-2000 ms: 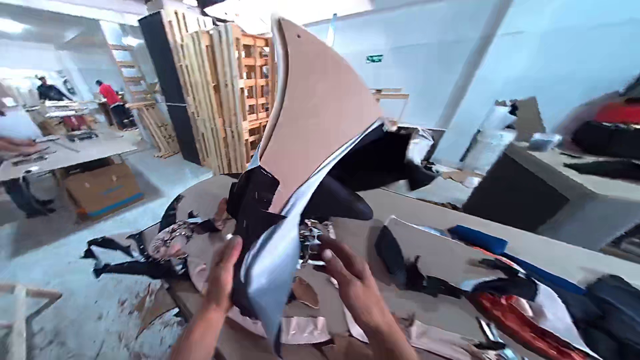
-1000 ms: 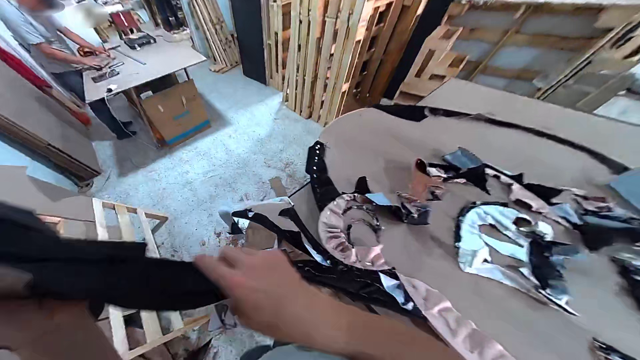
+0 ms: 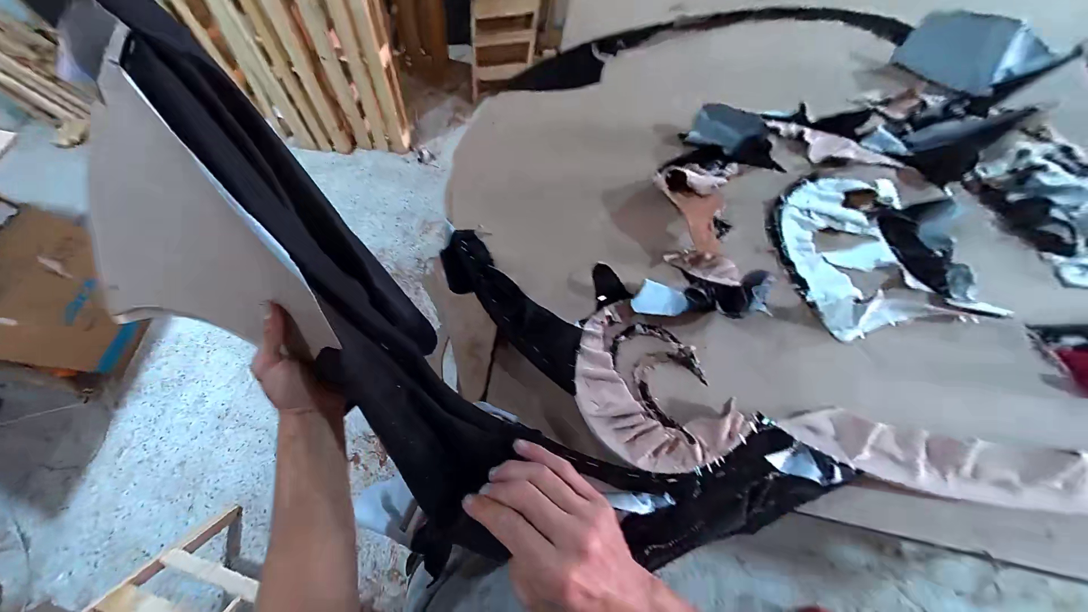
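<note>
My left hand (image 3: 293,374) grips the lower end of a curved tan board panel (image 3: 183,221), raised and tilted at the left. Black fabric (image 3: 314,246) runs down along the panel's right edge, past my left wrist. My right hand (image 3: 552,518) rests with bent fingers on the lower part of that fabric, near the table's edge; whether it pinches the cloth is partly hidden by the fingers. Close to it on the table lie a curved, gathered pink fabric strip (image 3: 612,408) and a black strip with stitches or staples (image 3: 527,331).
Black, pink and silvery fabric scraps (image 3: 858,255) lie over the large rounded board tabletop (image 3: 544,178). Wooden slatted frames (image 3: 314,68) stand behind at the left. A cardboard box (image 3: 51,297) sits on the floor at the left, and a wooden frame (image 3: 195,569) stands at lower left.
The panel, upright in front of me two seconds ago, is now tilted at the left in my left hand. My right hand is now on the black fabric. The view has swung down.
</note>
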